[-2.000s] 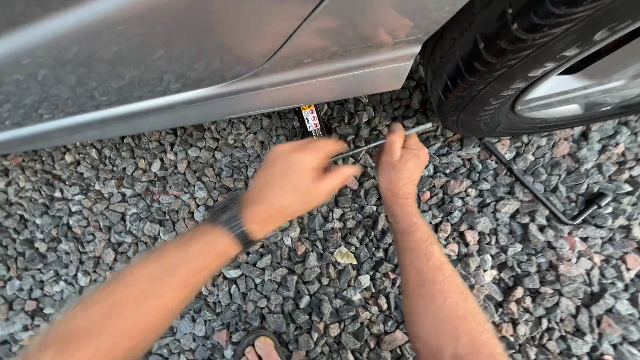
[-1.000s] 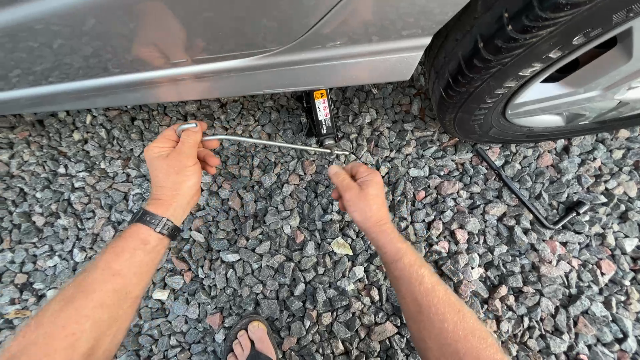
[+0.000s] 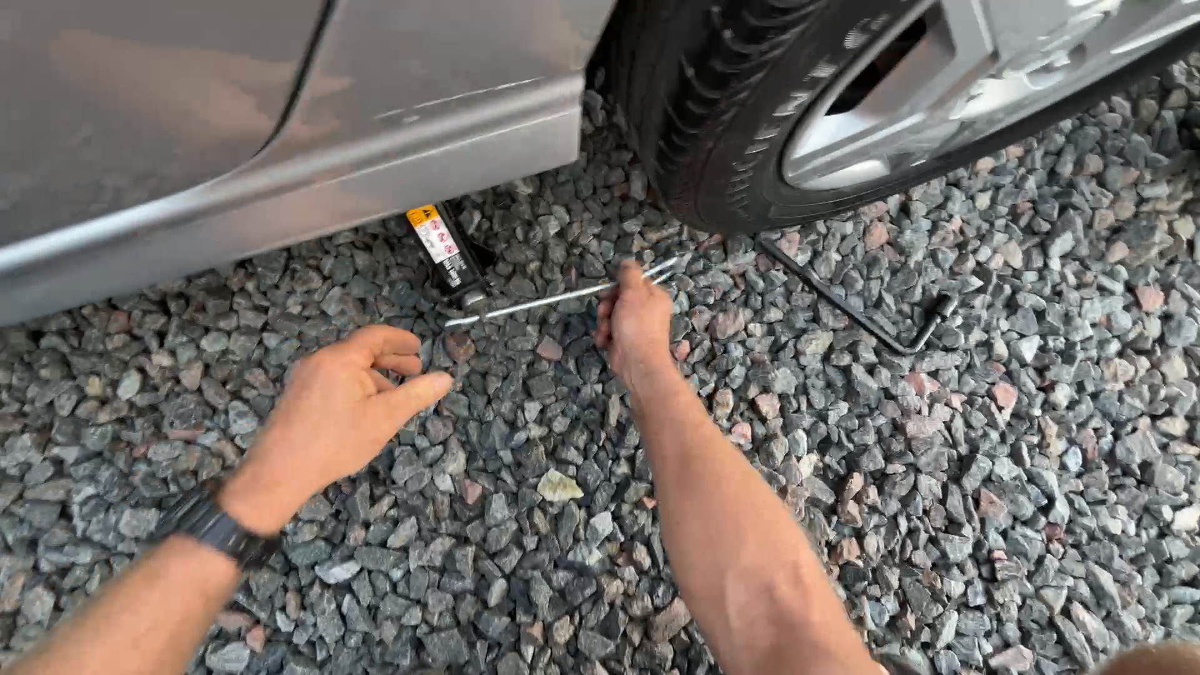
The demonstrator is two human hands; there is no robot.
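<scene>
My right hand (image 3: 639,319) is closed around a thin metal crank rod (image 3: 553,299) near its right end. The rod's left tip lies just below the near end of a black car jack (image 3: 450,258), which bears a yellow and white label; whether rod and jack touch, I cannot tell. My left hand (image 3: 352,403), with a black watch at the wrist, is empty, its thumb and fingers apart, below and left of the rod's tip. The jack's far end is hidden under the sill of a silver car (image 3: 375,178).
Right of the jack stands a car wheel with a black tire (image 3: 722,141) and silver rim. A black L-shaped lug wrench (image 3: 844,305) lies beside it on the grey gravel (image 3: 562,562). The car's lower body panel runs across the upper left.
My left hand has let go of the rod, which it held by the hooked end one second ago. My right hand now holds the rod to the right of the jack.
</scene>
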